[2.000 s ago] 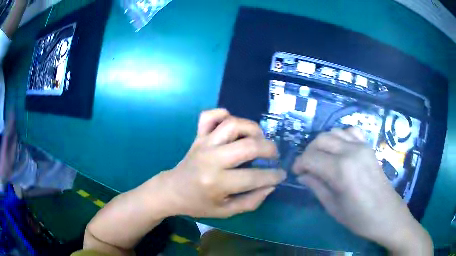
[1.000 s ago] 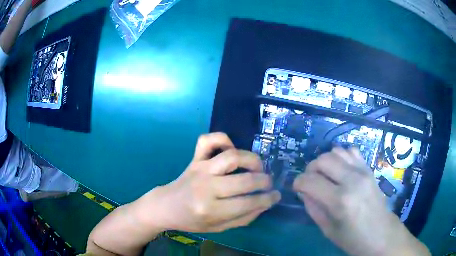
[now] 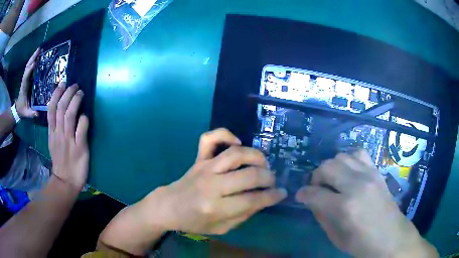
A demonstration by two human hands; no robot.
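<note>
The open silver-grey housing [image 3: 351,84] lies on a black mat [image 3: 241,55], with a crowded dark circuit board [image 3: 297,138] inside. A long thin black strip [image 3: 347,117] lies across it, and a round pale fan [image 3: 406,143] sits at its right. My left hand [image 3: 216,186] is over the near left edge of the housing with curled fingers. My right hand [image 3: 352,196] is over the near middle, fingertips together and blurred. Whether either hand holds a small part is hidden by the fingers and blur.
Another person's hands [image 3: 68,128] are at a second open unit [image 3: 53,70] on a black mat [image 3: 89,60] at the far left. A clear bag [image 3: 132,20] lies at the top on the green bench [image 3: 151,131].
The other person's hands have come in around the left unit. My two hands stay over the near edge of the housing with little change. The view has shifted slightly.
</note>
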